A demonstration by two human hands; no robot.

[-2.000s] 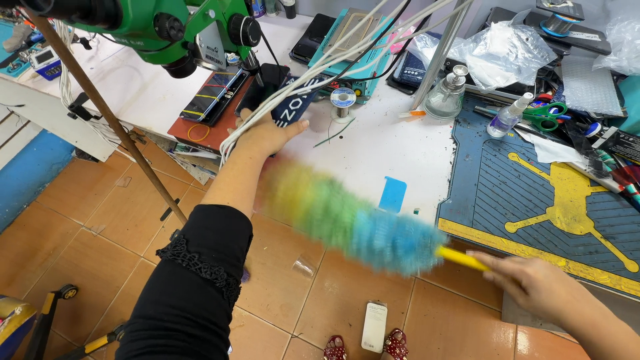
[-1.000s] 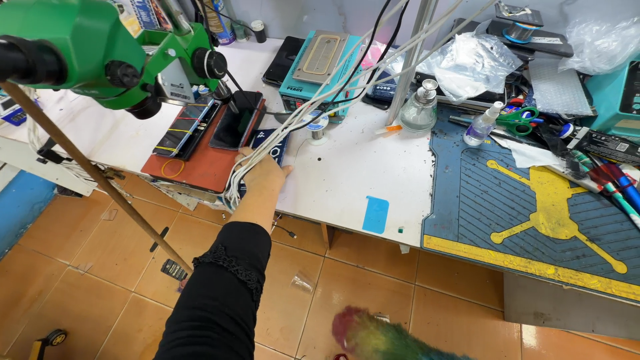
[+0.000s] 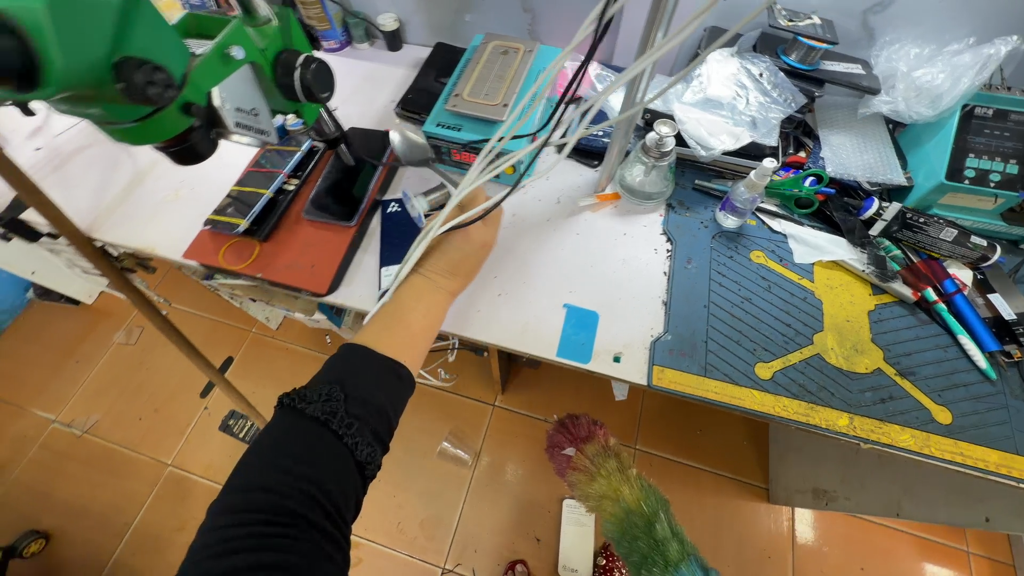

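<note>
My left hand (image 3: 472,240), in a black sleeve, reaches over the white bench behind hanging white cables (image 3: 512,136). Its partly hidden fingers grip a small wire spool (image 3: 426,203), which is tilted. Beside the spool, a dark blue box (image 3: 396,240) lies on the bench next to the red-brown mat. A shiny, rounded metal piece (image 3: 412,148) shows just above the spool. The multicoloured feather duster (image 3: 624,496) hangs over the floor at the bottom, its handle out of frame. My right hand is out of view.
A green microscope (image 3: 136,72) overhangs the left side. Phones (image 3: 344,188) lie on the red-brown mat (image 3: 296,268). Behind are a teal heating plate (image 3: 488,88) and a glass bottle (image 3: 648,168). A blue work mat (image 3: 720,320), scissors (image 3: 800,192), brushes and a spray bottle (image 3: 744,196) are at right.
The dark box, held in my left hand two seconds ago, now lies on the bench. My left hand has moved right to the spool, now tilted. The duster has dropped from the bench edge.
</note>
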